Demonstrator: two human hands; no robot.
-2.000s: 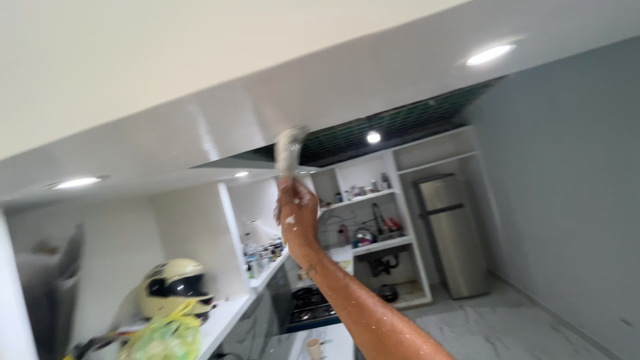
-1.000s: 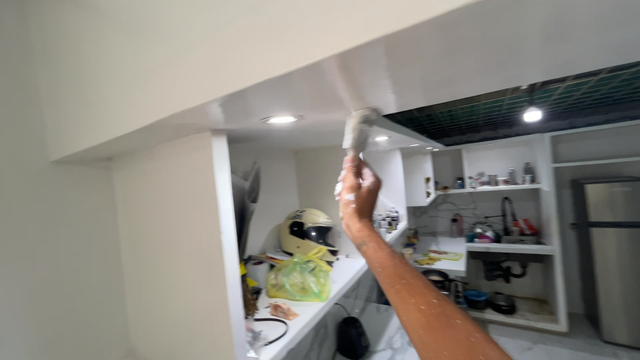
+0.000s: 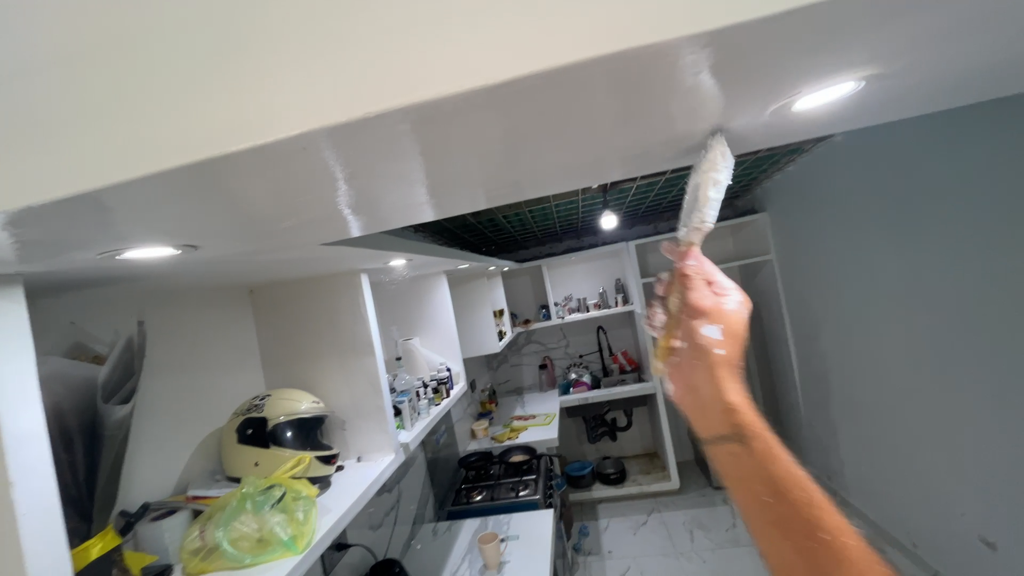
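Observation:
My right hand [image 3: 704,320], spotted with white paint, is raised at the right and grips a paintbrush [image 3: 706,190] by its handle. The brush is coated in white paint and points upward, its bristle tip at the white ceiling soffit [image 3: 512,144]. Whether the tip presses on the surface is hard to tell. Wet-looking shiny streaks show on the soffit, left of the brush and above it. A lit recessed light [image 3: 828,95] sits to the right of the bristles. My left hand is not in view.
A motorcycle helmet [image 3: 280,436] and a yellow-green plastic bag [image 3: 252,520] are on a white shelf at lower left. Beyond stand small bottles [image 3: 424,396], a gas stove [image 3: 500,484] and a cup [image 3: 490,550]. A bulb [image 3: 609,219] hangs beneath a dark ceiling grid.
The view has swung left and then back right. My right hand stays raised with the brush, which is now close to the recessed light at the right.

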